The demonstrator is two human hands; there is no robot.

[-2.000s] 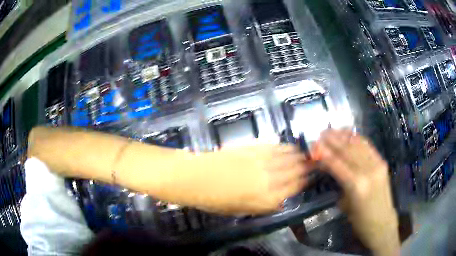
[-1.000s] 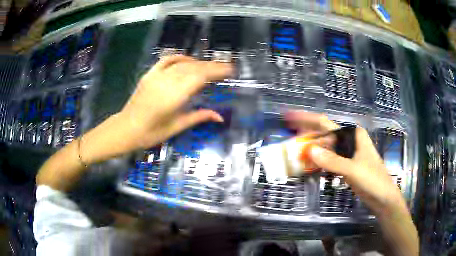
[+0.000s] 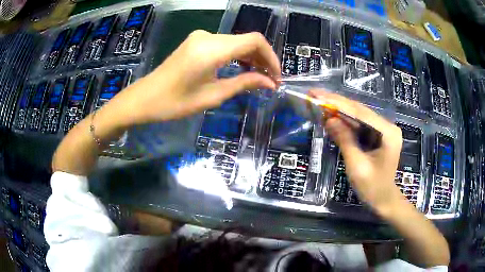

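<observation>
My left hand [image 3: 197, 79] is above the middle of a clear blister tray [image 3: 260, 199], finger and thumb pinched on the edge of a clear film [image 3: 159, 143]. The film seems to hang below the hand, with blurred blue marks and strong glare. My right hand [image 3: 367, 149] holds a card [image 3: 303, 96] with orange print, seen nearly edge-on, its tip close to my left fingertips. A dark object [image 3: 367, 135] sits in the same hand. Below is a keypad phone [image 3: 287, 159] with a dark screen. Other phones in the tray show black or blue-marked screens.
A second tray of phones [image 3: 98, 45] lies at the left on the dark green bench [image 3: 178, 32]. A pale film sheet with blue print [image 3: 367, 6] is at the far side. A tan cardboard [image 3: 444, 45] beside it bears a small blue-white piece [image 3: 432, 31].
My left hand has moved right, and its fingertips have closed on the film. My right hand has turned the card nearly edge-on and brought it towards the left fingertips. The view has shifted.
</observation>
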